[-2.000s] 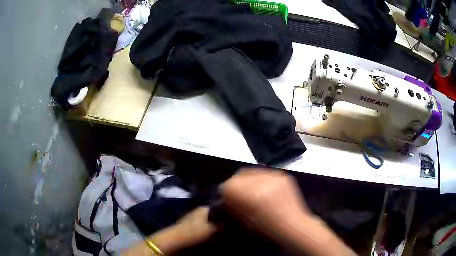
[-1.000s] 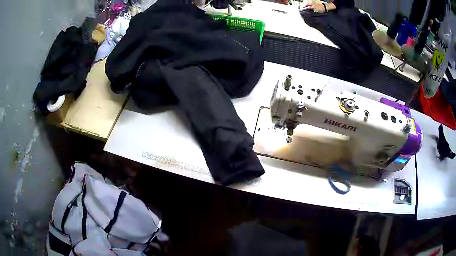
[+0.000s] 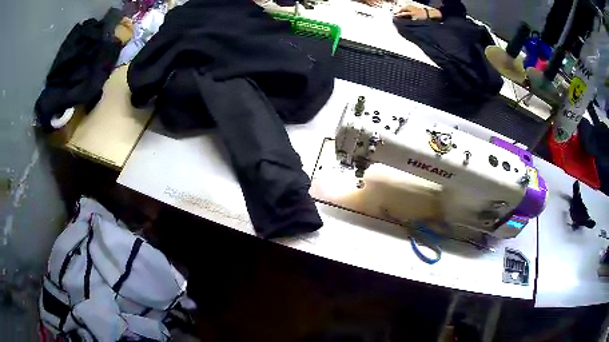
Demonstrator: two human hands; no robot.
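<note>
Neither of my hands is in the picture. A large black garment pile (image 3: 220,60) lies on the white machine table (image 3: 193,190), left of the sewing machine. One sleeve or leg (image 3: 260,160) stretches from it toward the table's front edge. The white HIKARI sewing machine (image 3: 434,174) with a purple right end stands on the table. A blue-handled tool (image 3: 425,247), perhaps snips, lies at its base. A pale cloth heap with dark bands (image 3: 110,274) lies low at the left by the wall.
A smaller black bundle (image 3: 77,67) lies by the wall at the wooden board (image 3: 110,127). A green basket (image 3: 310,28) is behind the pile. Another person's hand (image 3: 417,12) is by black cloth (image 3: 461,53) at the back. A red basket (image 3: 573,160) and black scrap (image 3: 579,206) are at right.
My hands, seen two seconds ago at the lower middle with dark cloth at them, have left the picture. The view has shifted, so the table and machine sit further left.
</note>
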